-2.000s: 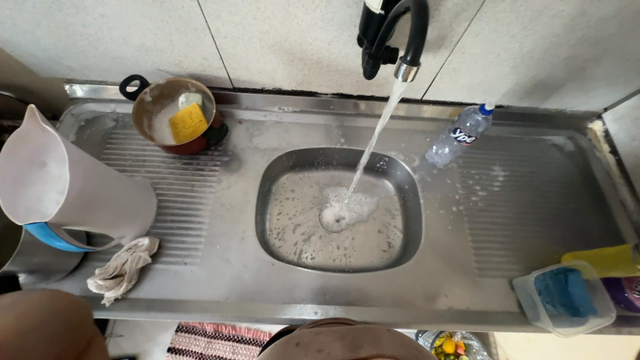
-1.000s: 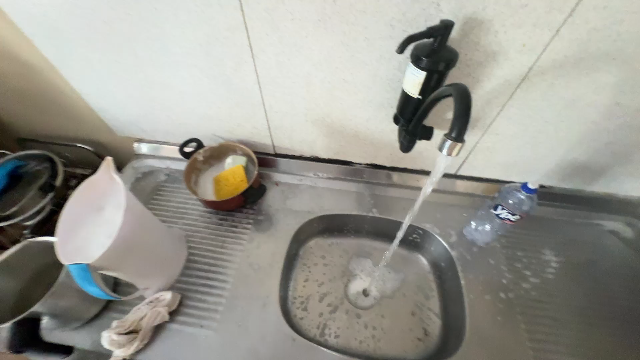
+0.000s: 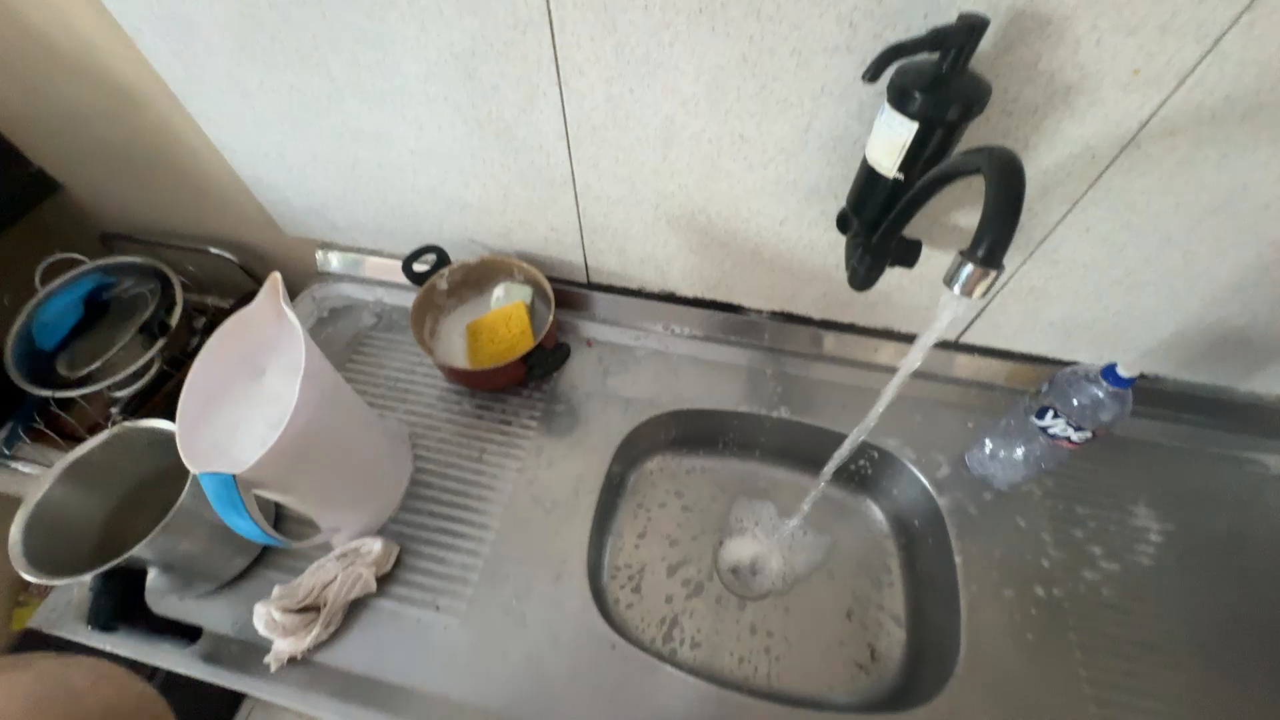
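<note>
Neither of my hands shows; bare skin (image 3: 75, 690) at the lower left corner is a body part I cannot name for certain. Water runs from a black curved faucet (image 3: 1000, 200) into the stainless steel sink basin (image 3: 640, 600), splashing at the drain. On the ribbed drainboard, a pale plastic pitcher (image 3: 350, 450) with a blue handle leans beside a metal pot (image 3: 190, 540). A crumpled cloth (image 3: 325, 600) lies in front of the pitcher. Behind them, a small brown pot (image 3: 465, 375) holds a yellow sponge (image 3: 500, 335) and something whitish.
A clear Ypê detergent bottle (image 3: 1050, 425) with a blue cap stands right of the basin, near the wall. At the far left, a dish rack holds a metal colander or pot (image 3: 95, 325) with a blue item in it. The tiled wall (image 3: 700, 150) bounds the counter behind.
The view has swung up and to the left, bringing the dish rack in and leaving the plastic container at the right out of frame. The water runs throughout.
</note>
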